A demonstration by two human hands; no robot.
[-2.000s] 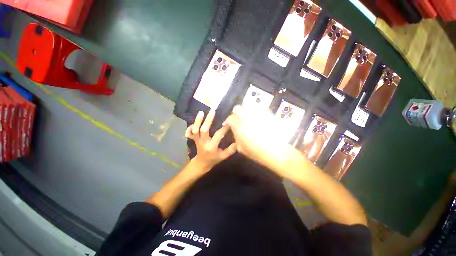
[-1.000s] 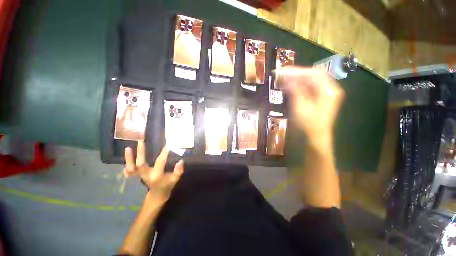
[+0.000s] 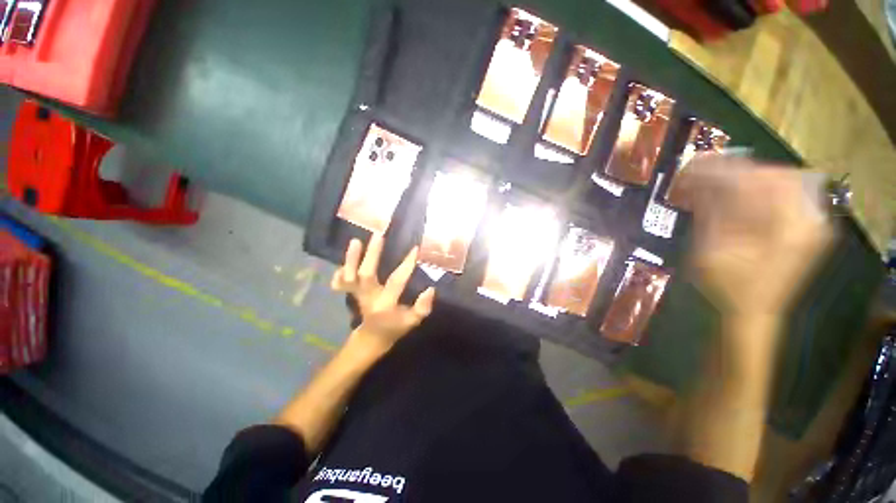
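Note:
A black foam-lined tray (image 3: 432,59) lies on the green bench with two rows of shiny copper-gold pieces, each with a camera cluster; some glare white. White labels (image 3: 658,218) lie beside several pieces. My left hand (image 3: 381,295) has its fingers spread at the tray's near edge, the fingertips just below the leftmost gold piece (image 3: 379,179) of the near row. My right hand (image 3: 761,231) is blurred over the tray's right end, beside the last gold piece (image 3: 700,147) of the far row. Whether it holds anything cannot be told.
A red tray (image 3: 79,49) is on the bench at the upper left. A red stool (image 3: 59,162) and stacked red-edged trays (image 3: 22,305) stand on the floor at the left. A pale wooden board (image 3: 776,88) lies beyond the bench. The bottle is mostly hidden behind my right hand.
My right hand has moved from the near row, beside my left hand, to the tray's right end. My left hand stays spread near the leftmost near piece. The camera view has turned and shifted.

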